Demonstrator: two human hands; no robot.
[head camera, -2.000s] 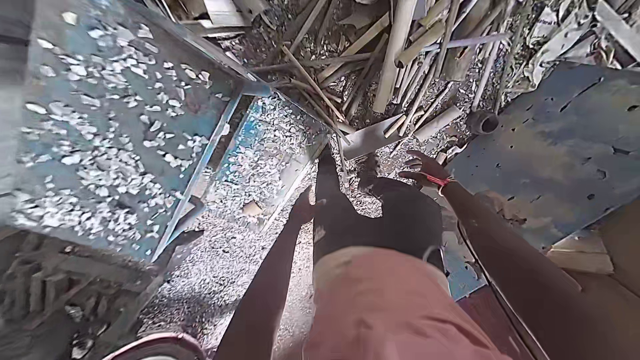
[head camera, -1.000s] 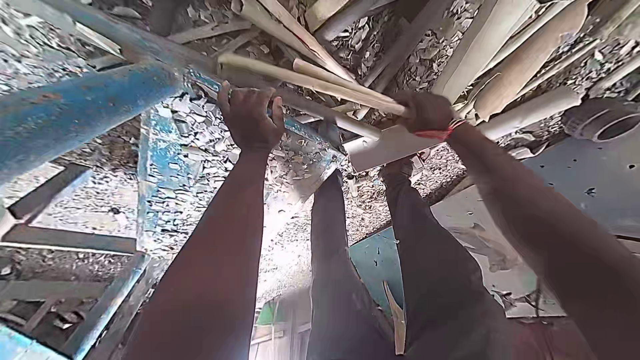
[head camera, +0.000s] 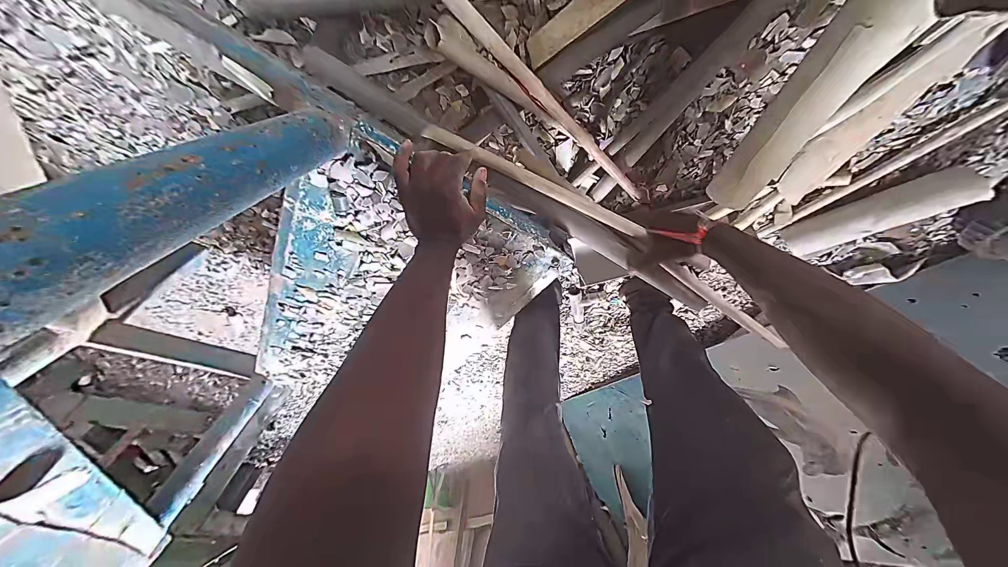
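Note:
My left hand (head camera: 441, 193) lies over the rim of a blue metal frame (head camera: 512, 216), its thumb apart from the fingers, beside a long wooden strip (head camera: 543, 179). Whether the fingers grip the rim or the strip cannot be told. At the right, my right hand (head camera: 669, 236), with a red band at the wrist, is closed around the long strip's end. A thinner strip (head camera: 551, 106) meets it from above. The right fingers are blurred and partly hidden by the wood. Pale chips (head camera: 366, 197) lie on the metal below my left hand.
A thick blue pipe (head camera: 173, 205) crosses the left side, above an open metal frame (head camera: 213, 449). More wood pieces (head camera: 827, 102) lie over chips at the upper right. My legs stand just below the hands. A grey-blue sheet with holes (head camera: 945, 315) lies at the right.
Two seconds ago both hands were lower and apart from the strips; the right one has since closed on wood. The view has shifted strongly. Over the last second the left hand stays at the frame's rim.

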